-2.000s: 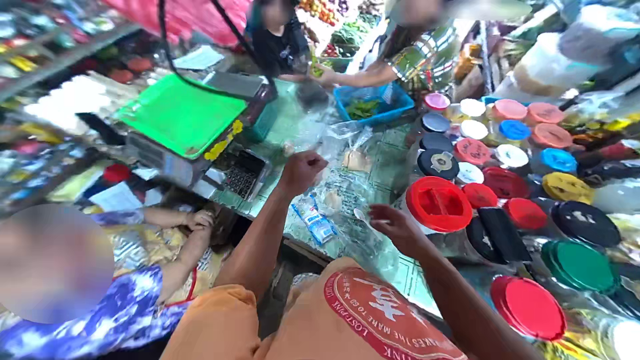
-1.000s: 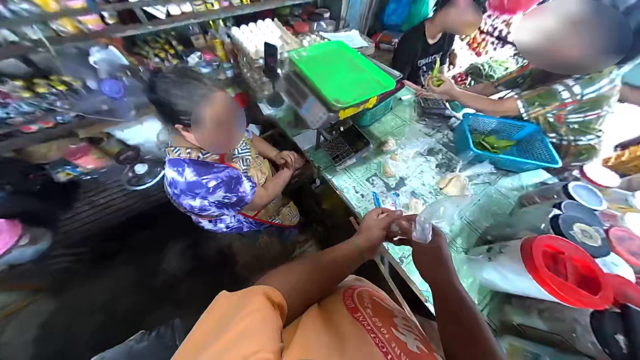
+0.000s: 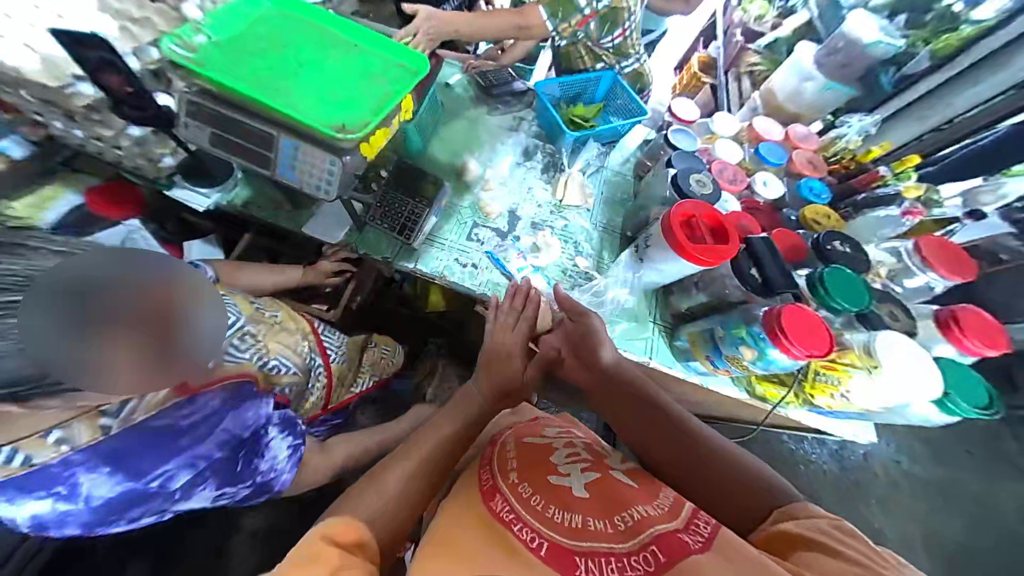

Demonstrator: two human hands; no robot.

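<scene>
My left hand point(image 3: 508, 344) and my right hand point(image 3: 580, 340) meet at the near edge of the green table point(image 3: 472, 240). A small pale bundle point(image 3: 545, 316), perhaps a filled plastic bag, sits between them; the left fingers lie flat along it and the right palm cups its other side. Just beyond the fingertips are a blue pen-like item point(image 3: 500, 264) and white-and-blue packaging point(image 3: 528, 272). Farther back lies a clear plastic bag with pale contents point(image 3: 574, 188). Thin clear plastic point(image 3: 620, 288) spreads right of my right hand.
A digital scale point(image 3: 264, 148) with a green tray point(image 3: 304, 64) and a calculator point(image 3: 406, 200) stand left. Lidded jars point(image 3: 700, 234) crowd the right side. A blue basket point(image 3: 592, 104) holds green leaves. A seated person point(image 3: 160, 448) is at left; another person's hand point(image 3: 428, 28) reaches over behind.
My hands were apart two seconds ago, then held clear plastic together; now they press around the pale bundle. The view has swung left and back.
</scene>
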